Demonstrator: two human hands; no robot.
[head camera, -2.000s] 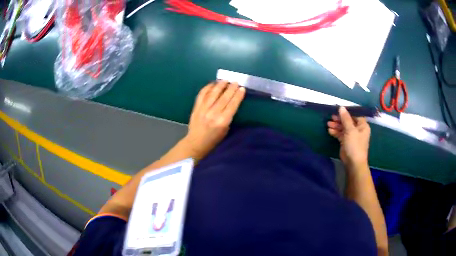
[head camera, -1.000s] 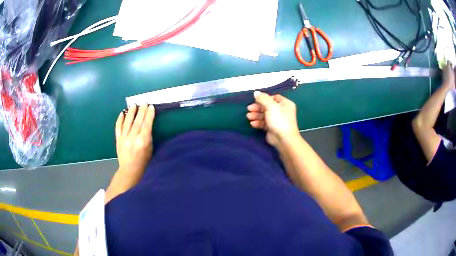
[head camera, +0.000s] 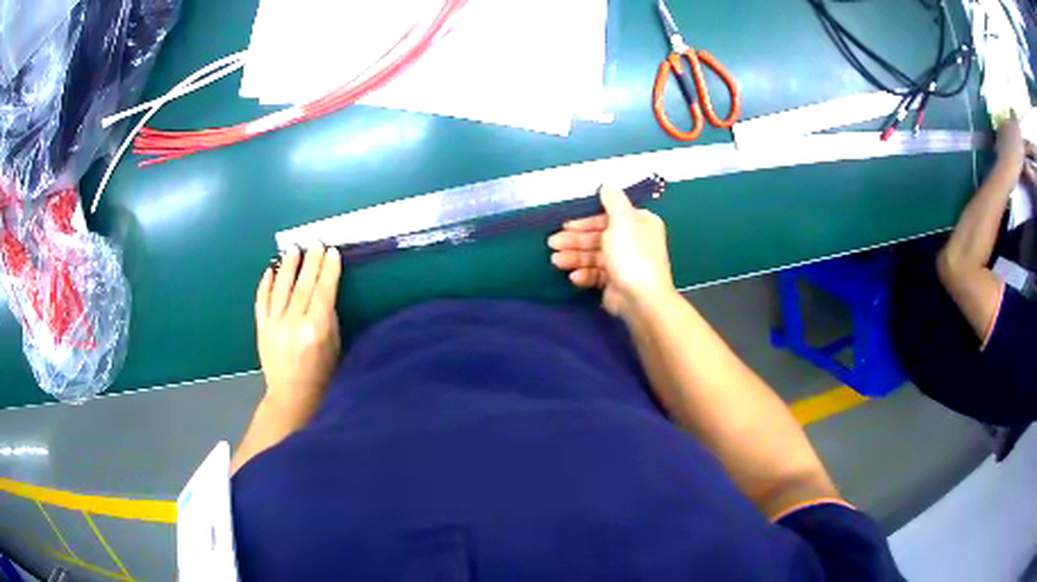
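Note:
A black wire bundle (head camera: 512, 218) with a pale wrap near its middle lies along the near side of a white-silver measuring strip (head camera: 455, 202) on the bench. My left hand (head camera: 298, 313) presses its fingertips on the bundle's left end, at the strip's left end. My right hand (head camera: 625, 250) is near the bundle's right end, thumb on top of the wires and the other fingers loosely curled below. The tips of the wires show just right of my right thumb.
Orange-handled scissors (head camera: 696, 96) lie beyond the strip. A red wire bundle (head camera: 279, 117) crosses white paper sheets (head camera: 500, 68). White tubes (head camera: 159, 105) and a clear bag of red pieces (head camera: 71, 330) are left. Black cables (head camera: 870, 71), another person's arm (head camera: 967, 244) and a blue stool (head camera: 836, 324) are right.
The view has swung right, then settled. My right thumb has slid a little right along the bundle towards its tips and my right fingers look more spread. My left hand stays at the left end.

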